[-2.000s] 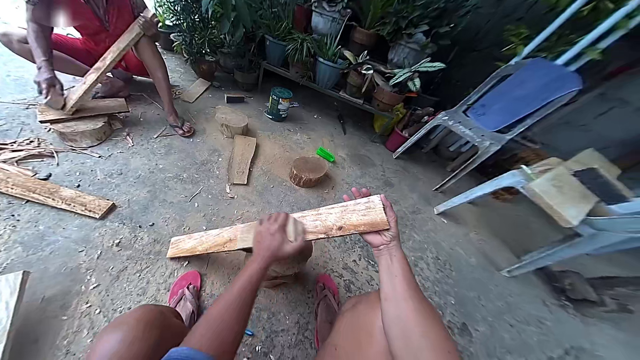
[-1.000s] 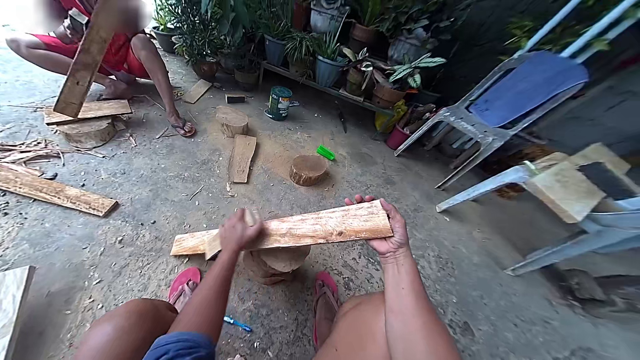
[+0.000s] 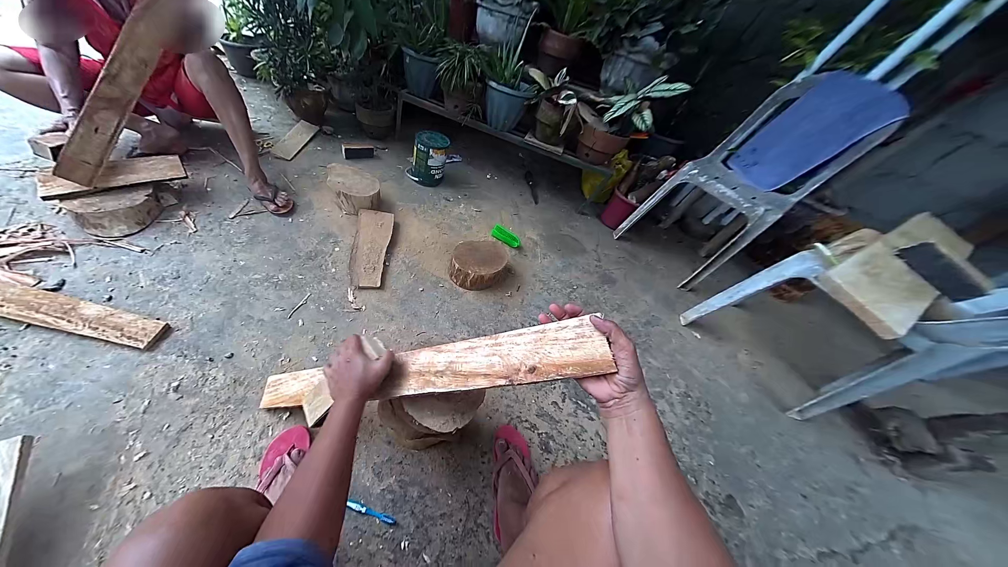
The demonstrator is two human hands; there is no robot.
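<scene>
A wooden board (image 3: 496,356) lies slantwise before me, its near-left part over a round wood stump (image 3: 431,416). My right hand (image 3: 618,370) grips the board's right end, thumb on top and fingers beneath or behind. My left hand (image 3: 358,368) is closed around a small wooden block (image 3: 317,402) and rests on the board's left part; the block shows on both sides of the fist. Its underside, pressed to the board, is hidden. A blue toothbrush (image 3: 370,512) lies on the concrete between my feet.
Another person (image 3: 142,94) holds a plank at upper left, over a board on a stump. Ahead are a short stump (image 3: 479,264), a green plastic piece (image 3: 505,235), a thin board (image 3: 372,249) and a can (image 3: 429,158). Plastic chairs (image 3: 756,197) stand right; a loose board (image 3: 79,315) lies left.
My left hand with the block has moved left along the board since the oldest frame. My right hand has stayed at the right end. The other person's plank has changed its tilt.
</scene>
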